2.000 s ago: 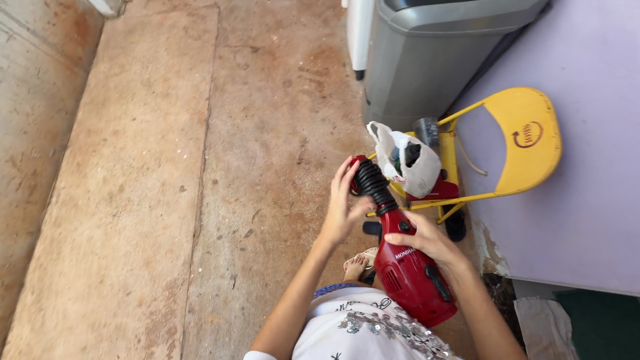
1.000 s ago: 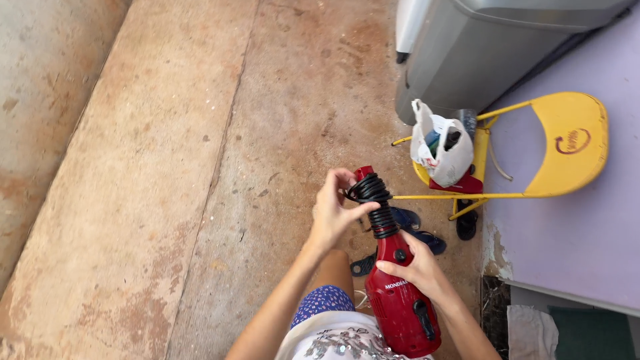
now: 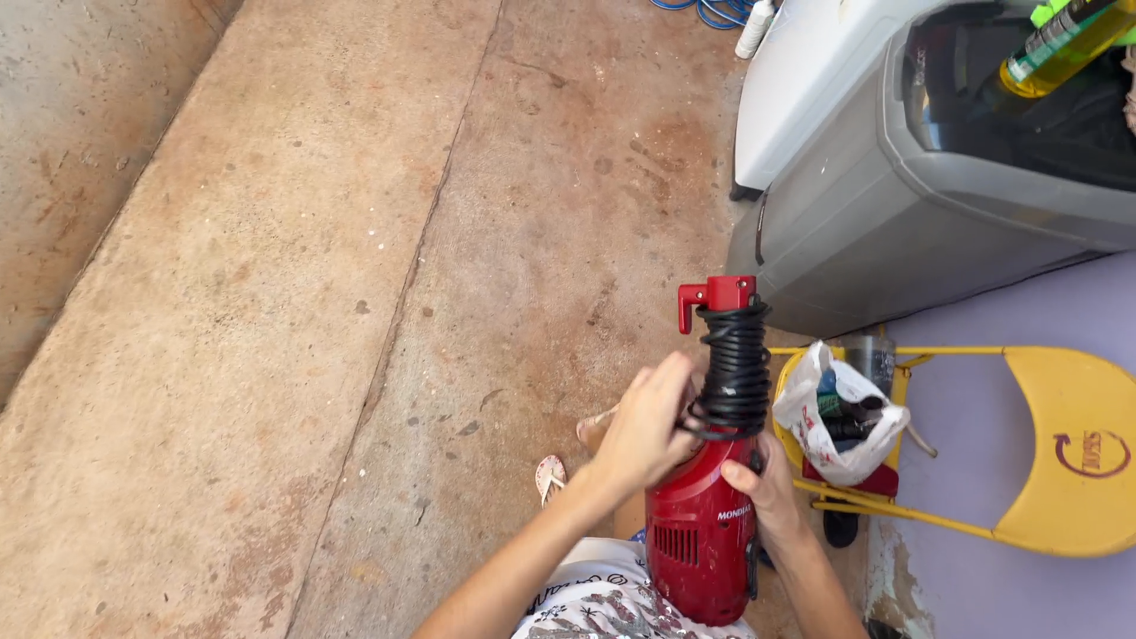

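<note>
A red Mondial appliance body [image 3: 701, 532], seemingly a handheld vacuum cleaner, is held upright against my torso. Its black power cord [image 3: 735, 368] is wound in many turns around the narrow neck, below a red hooked end piece [image 3: 719, 293]. My left hand [image 3: 652, 426] is at the lower turns of the cord, its fingers partly hidden behind the coil. My right hand [image 3: 765, 497] grips the red body just under the cord, with the thumb across its front.
A yellow folding chair [image 3: 1047, 453] on the right holds a white plastic bag [image 3: 839, 426] with items inside. Beyond it stand a large grey bin-like appliance [image 3: 843, 204] and a white one [image 3: 785, 98]. A purple wall [image 3: 958, 568] is at the right, a concrete wall [image 3: 80, 106] at the left.
My left hand has moved from the top of the neck down to the lower turns of the cord. The red hooked end, covered by that hand before, is now exposed.
</note>
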